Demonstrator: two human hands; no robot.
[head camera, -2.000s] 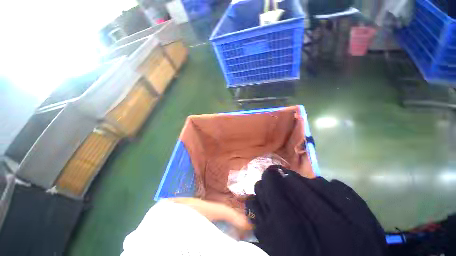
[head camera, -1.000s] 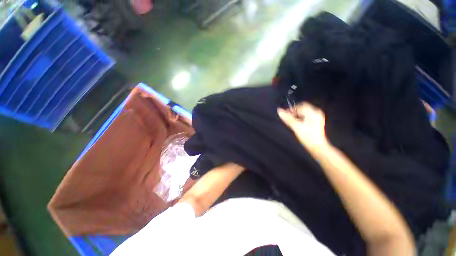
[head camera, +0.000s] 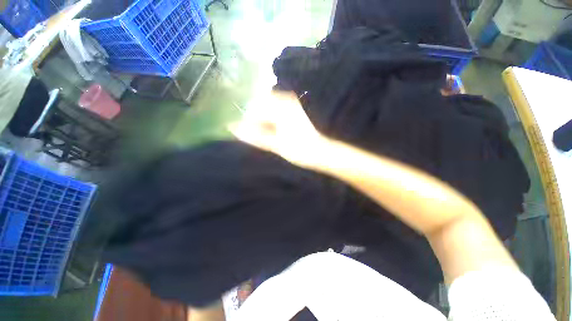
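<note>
A blurred black garment spreads across my lap and to the left, over part of the brown-lined crate. A large heap of black garments lies in front and to the right. My right hand is overexposed and blurred above the garment's far edge, beside the heap. A thin light line shows at its fingertips, like the pointed tool seen there earlier. Only a bit of my left forearm shows at the bottom edge; my left hand is hidden by the garment.
The brown-lined crate shows at the bottom left. Blue crates stand at the left and upper left, near a pink bin. A dark stool stands near a partly visible person at the far left. A yellow-edged white table stands on the right.
The view has turned right. The black garment has spread left across the brown-lined crate, hiding most of it and my left hand. My right hand is now at the heap's left side.
</note>
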